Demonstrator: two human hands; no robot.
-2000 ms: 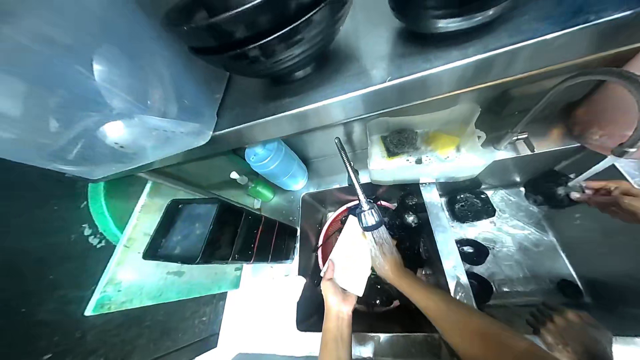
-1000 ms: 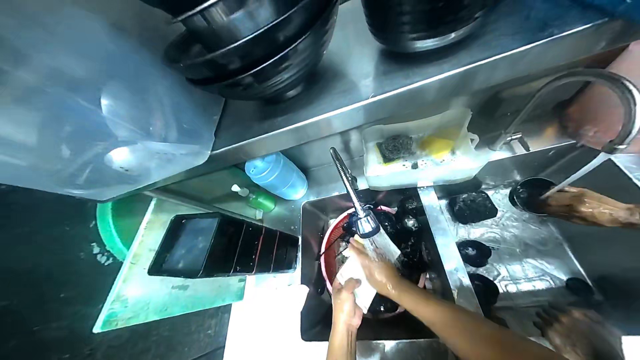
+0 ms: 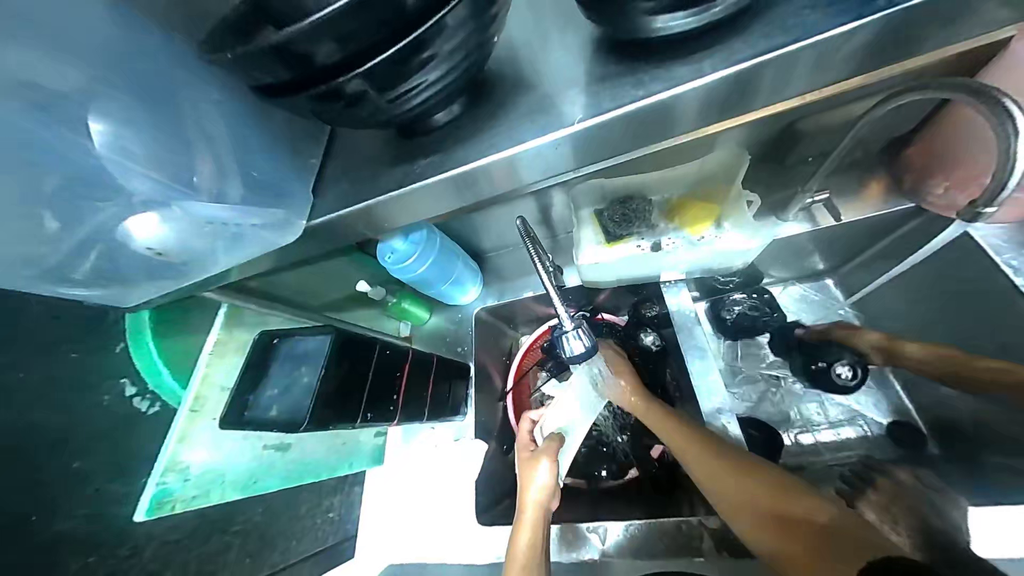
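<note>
My left hand (image 3: 538,460) holds the lower end of a white, flat, wet item (image 3: 573,422), whose exact kind I cannot tell. Against its upper right part rests my right hand (image 3: 620,374), fingers partly hidden beside the faucet head. Water runs from the chrome faucet (image 3: 574,342) onto the white item and the right hand. Beneath both hands, a red plastic basket (image 3: 522,372) sits in the left sink (image 3: 500,496), with dark dishes in and around it.
A co-worker's hand (image 3: 840,340) holds a black dish (image 3: 832,372) over the right sink. Behind the sinks is a white tray (image 3: 664,268) with a scouring pad (image 3: 626,218). Black containers (image 3: 344,380) lie on a green board (image 3: 264,472) at left. A steel shelf (image 3: 512,164) crosses above.
The white item, folded or bunched a second ago, now shows as a longer strip between my hands. The co-worker's hand has moved from the rear of the right sink, and now holds a black dish over it.
</note>
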